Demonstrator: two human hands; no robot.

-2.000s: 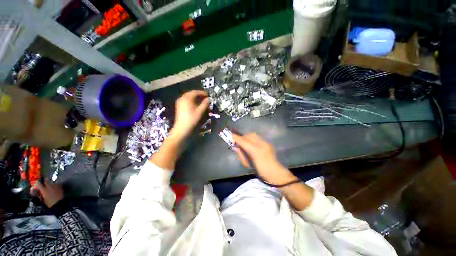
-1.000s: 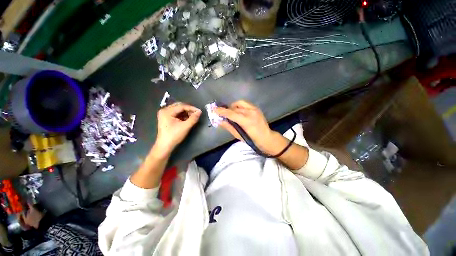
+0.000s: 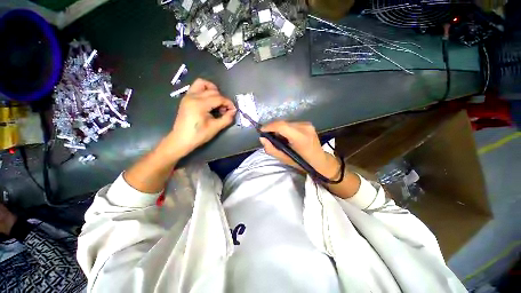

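A small white-silver board [image 3: 247, 110] lies flat on the dark bench between my hands. My right hand [image 3: 297, 147] is closed around a black pen-like tool, which looks like a soldering iron [image 3: 284, 146]; its tip reaches the board, and its dark cord loops by my wrist. My left hand [image 3: 203, 116] is at the board's left side with thumb and fingertips pinched together. Whether something thin is held in the fingertips is too small to tell. Two narrow strip parts [image 3: 179, 74] lie just beyond my left hand.
A pile of strip parts [image 3: 88, 100] lies at left beside a purple-rimmed drum [image 3: 28, 54]. A large pile of metal assemblies [image 3: 240, 26] is at top centre. Thin silver rods [image 3: 365, 51] lie on a mat at right. An open cardboard box [image 3: 440, 183] stands right of my lap. Another person's sleeve [image 3: 40, 252] shows at lower left.
The view has tilted down and moved closer to the bench. The board, earlier at my right fingertips, now lies on the bench. The black tool's tip now points at it.
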